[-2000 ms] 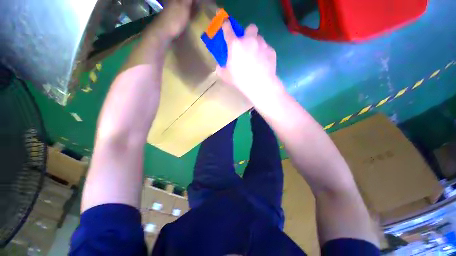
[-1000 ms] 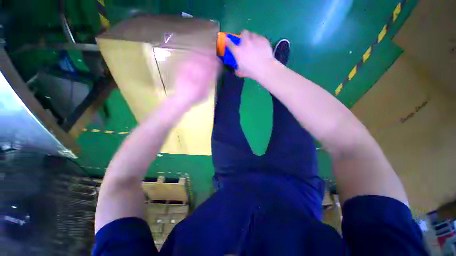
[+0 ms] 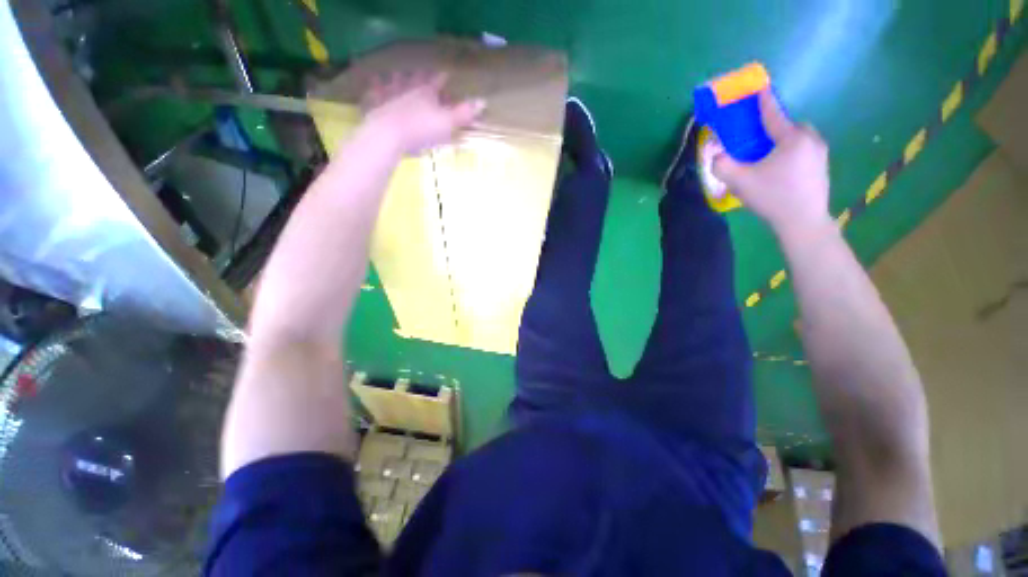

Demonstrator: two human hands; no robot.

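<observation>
A brown shipping carton (image 3: pixel 485 242) stands closed on the green floor, left of my legs, with a glossy strip along its centre seam. My left hand (image 3: pixel 415 113) lies spread on the carton near its far edge, holding nothing. My right hand (image 3: pixel 783 169) holds the blue tape dispenser (image 3: pixel 738 118) with its orange part and yellow roll, in the air to the right of the carton and clear of it.
The shiny metal-topped table (image 3: pixel 102 214) curves along the left. A round floor fan (image 3: pixel 107 451) is at the lower left. Large brown cartons (image 3: pixel 958 338) are at the right. Stacked cartons (image 3: pixel 400 485) on a pallet show at the bottom. Yellow-black tape (image 3: pixel 913 147) marks the floor.
The tape dispenser has moved right, away from the carton. My left hand has moved to the carton's far edge. The carton sits further right in view, and the red stool is out of view.
</observation>
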